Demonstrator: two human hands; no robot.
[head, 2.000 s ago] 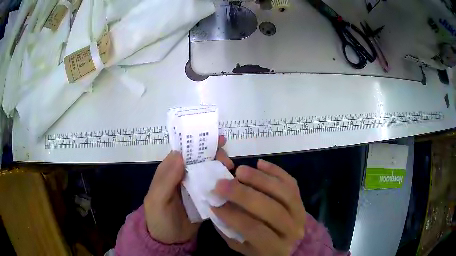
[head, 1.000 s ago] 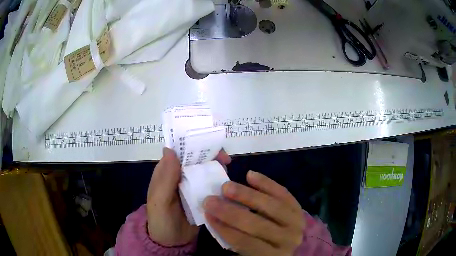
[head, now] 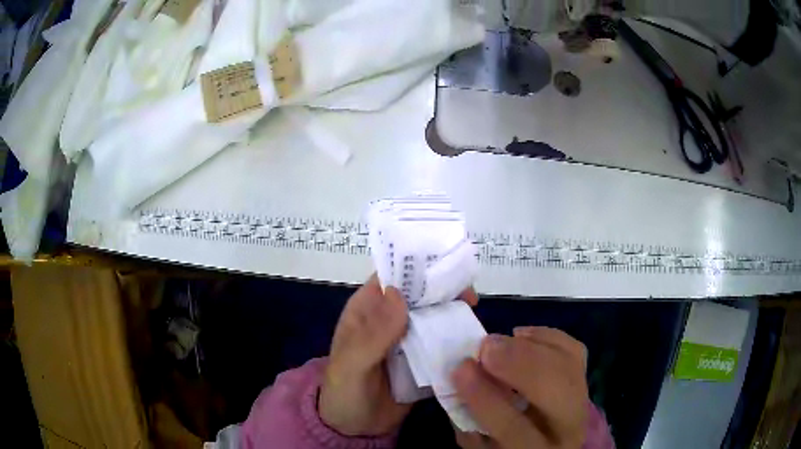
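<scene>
A stack of white printed care labels [head: 422,241] is held upright over the front edge of the table. Its upper part shows small dark print, and one label there is bent over. My left hand [head: 364,359] is closed around the stack's left side and middle, with a fingertip showing at its right. My right hand [head: 527,377] pinches the lower, folded-down white ends between thumb and fingers. The fingers are slightly blurred. How many labels each hand holds cannot be told.
Cream cut-piece bundles lie at the upper left, one with a tan ticket [head: 235,91] under its tie. The machine's needle plate [head: 509,66] is at top centre. Black-handled scissors [head: 698,131] and small snips [head: 731,145] lie right. A printed ruler [head: 571,256] runs along the table's front.
The view has shifted, so the table and hands appear further right or lower. The bent label at the top has changed position, and my right fingers have moved on the lower ends.
</scene>
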